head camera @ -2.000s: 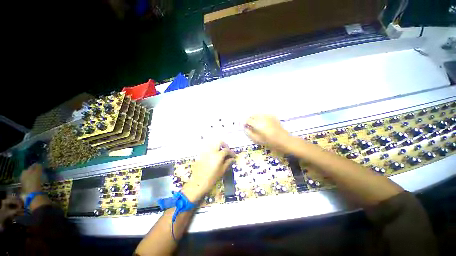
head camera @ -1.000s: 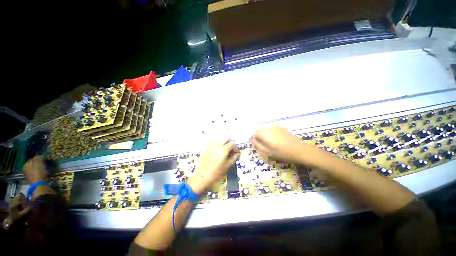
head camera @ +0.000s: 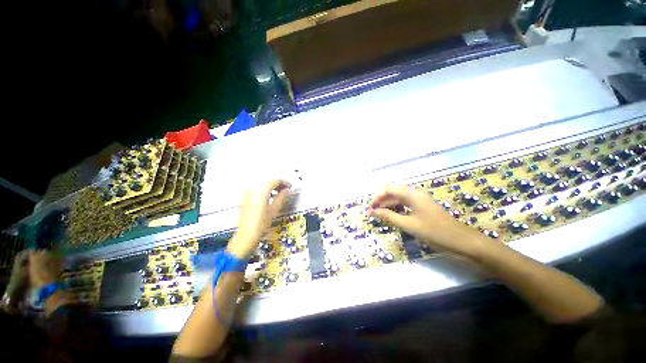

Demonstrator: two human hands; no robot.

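Note:
My left hand (head camera: 261, 207), with a blue wrist strap (head camera: 230, 264), is over the white surface behind the rail, its fingertips near small dark loose components (head camera: 297, 172). The fingers are bent; whether they pinch a part is too small to tell. My right hand (head camera: 405, 213) is over the circuit board panel (head camera: 355, 241) in front of me, thumb and index finger curled close to its upper right part. Whether it holds a component cannot be seen. Dark parts with pale tops stand on the panels.
Panels line the conveyor rail (head camera: 368, 282) left and right. At left are stacked board panels (head camera: 159, 177), a brown heap of loose parts (head camera: 99, 218), a red bin (head camera: 189, 135) and a blue bin (head camera: 241, 123). Another person's hands (head camera: 44, 273) are at far left. A cardboard box (head camera: 397, 42) lies beyond the bench.
My left hand has moved left and up, off the panels to the loose components. My right hand has moved slightly right and down over the panel. The whole view has shifted a little.

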